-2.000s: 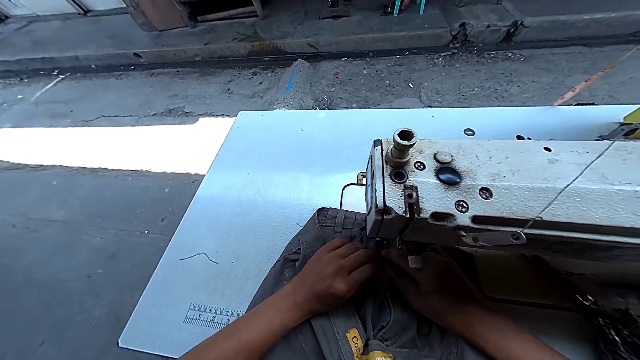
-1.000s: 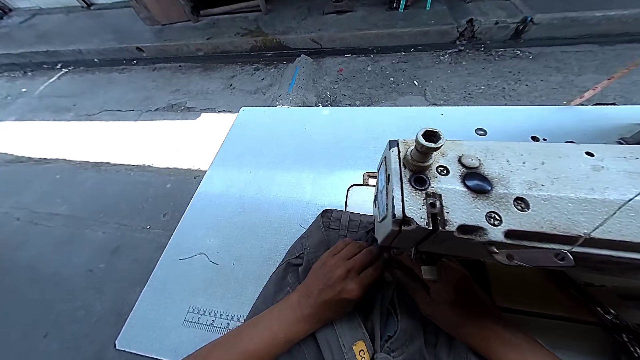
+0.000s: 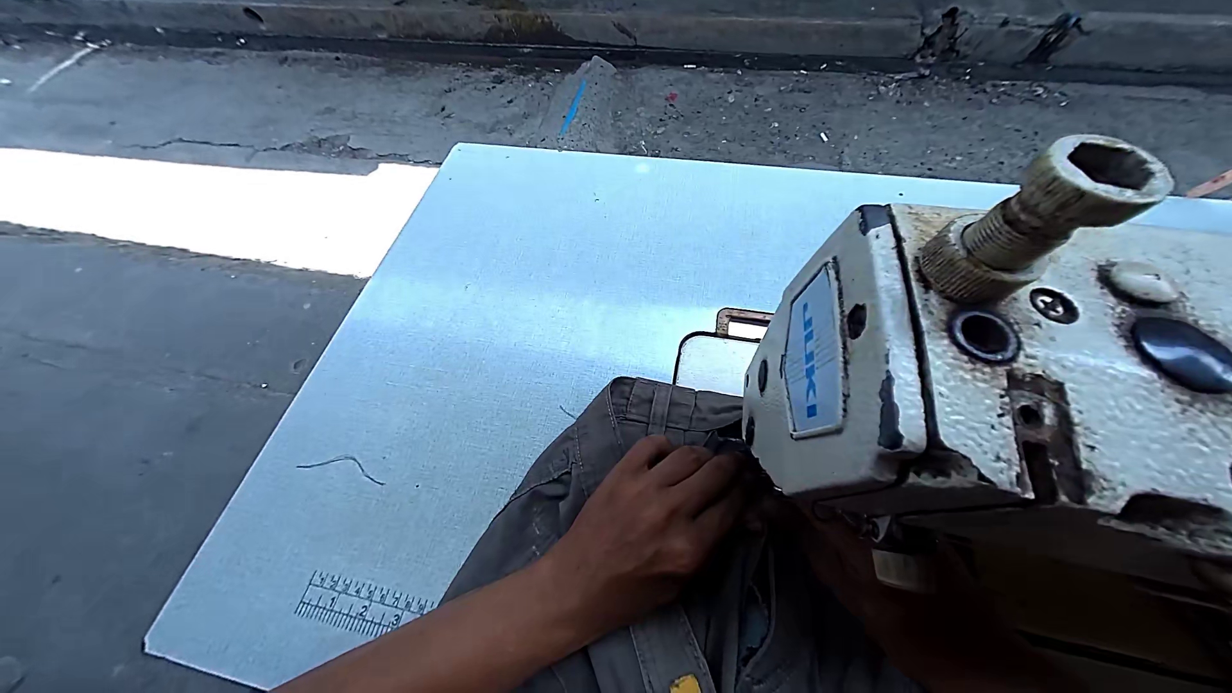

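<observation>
Gray trousers (image 3: 539, 520) with a belt-looped waistband lie bunched on the white table of a Juki industrial sewing machine (image 3: 962, 366). My left hand (image 3: 654, 529) grips the cloth just below the waistband, its curled fingers close to the left end of the machine head. My right hand (image 3: 847, 558) is in dark shadow under the head, on the cloth; its fingers are mostly hidden. The needle and presser foot are out of sight behind the head. A strip with a yellow mark (image 3: 685, 683) shows on the trousers at the bottom edge.
The white tabletop (image 3: 462, 318) bears a printed ruler scale (image 3: 361, 604) and a loose dark thread (image 3: 342, 464). A bent metal wire guard (image 3: 683, 351) stands behind the waistband. Beyond the table edge are gray pavement (image 3: 144, 337) and a concrete curb (image 3: 674, 34).
The view has moved nearer to the machine head and turned. Both hands remain at the trousers beside the head, with no plain change in the left hand's hold.
</observation>
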